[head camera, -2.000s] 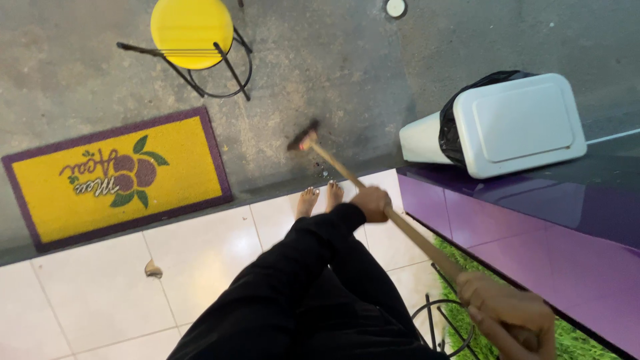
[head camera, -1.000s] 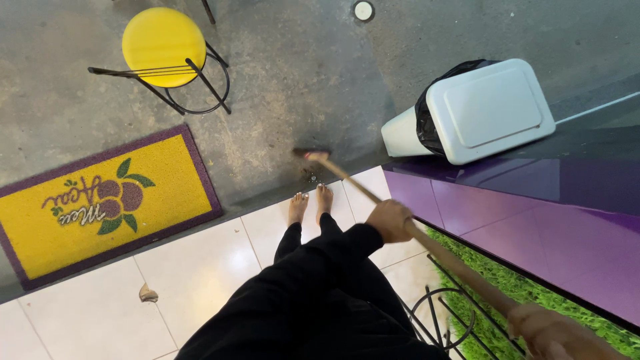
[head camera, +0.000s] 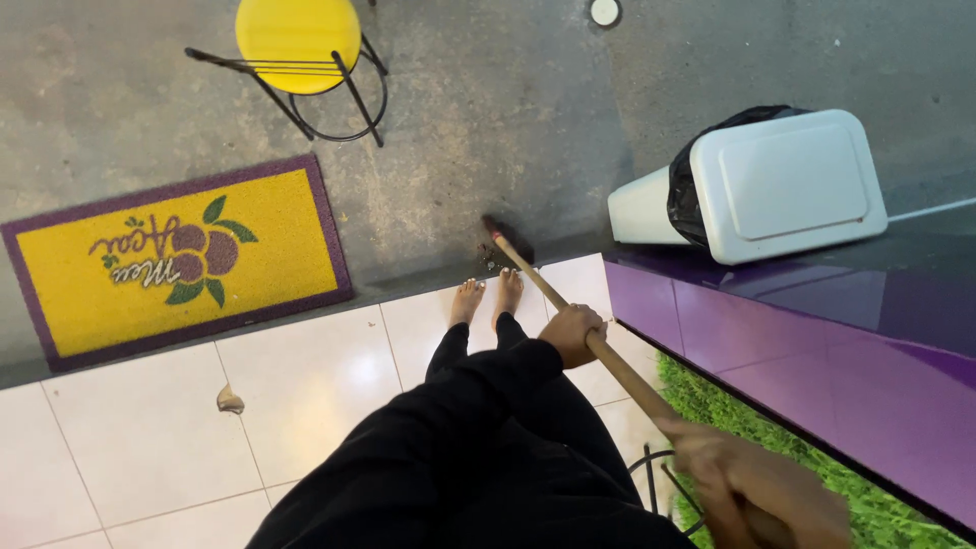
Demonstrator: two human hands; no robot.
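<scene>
A broom's wooden handle (head camera: 629, 377) runs diagonally from the lower right toward the floor just past my bare feet. My left hand (head camera: 576, 335), at the end of a black sleeve, grips it about midway. Nearer the camera, my right hand (head camera: 762, 480) is wrapped around the upper part and is blurred. The dark broom head (head camera: 509, 236) is small and blurred on the concrete, its bristles hard to make out. Small bits of debris (head camera: 488, 263) lie beside it, between the head and my toes.
A yellow and purple doormat (head camera: 179, 263) with fruit artwork and writing lies left. Beyond it stands a yellow-seated metal chair (head camera: 297, 38). At right are a white lidded bin (head camera: 789, 187) with a black bag, a glossy purple panel (head camera: 770, 335) and green artificial grass (head camera: 709, 404). Something brownish (head camera: 229, 399) lies on the tiles.
Both hands stay on the broom handle. My right hand has come closer in toward my body since one second ago. The view has shifted slightly.
</scene>
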